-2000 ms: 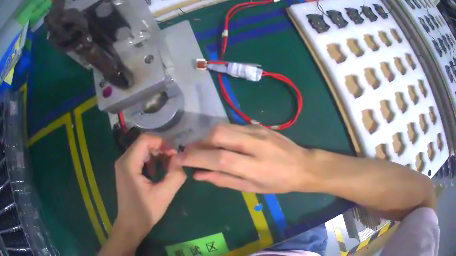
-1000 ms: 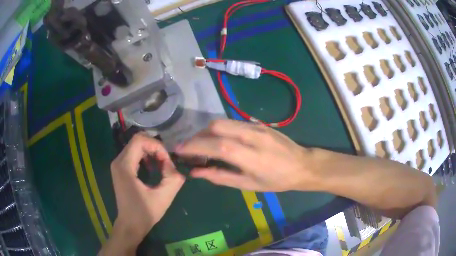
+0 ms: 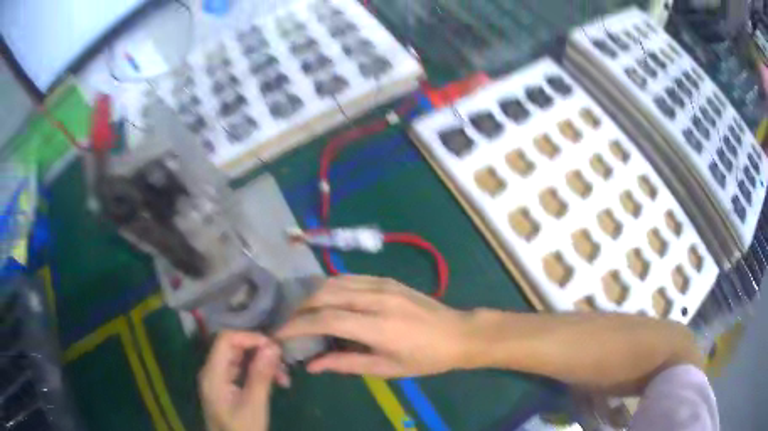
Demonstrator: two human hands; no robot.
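My left hand [image 3: 241,379] is at the lower middle, just in front of the test fixture [image 3: 210,261], with thumb and fingertips close together. My right hand [image 3: 375,327] lies beside it over the plate's front edge, palm down, fingertips pointing at my left hand. Blur and the fingers hide whether either hand holds a small part. The fixture nest [image 3: 242,295] looks unoccupied. The red toggle clamp handle [image 3: 103,125] stands upright. The test lead connector [image 3: 352,239] lies right of the fixture, its tip over the plate.
A foam tray [image 3: 539,202] lies to the right, its top row filled with dark units. Full foam trays stand behind the fixture [image 3: 404,74] and at far right [image 3: 733,227]. The red test lead [image 3: 438,261] loops between fixture and tray. A monitor [image 3: 50,34] is at top left.
The view has tilted up and blurred, bringing in the monitor, rear full tray and red handle. My hands remain together in front of the fixture.
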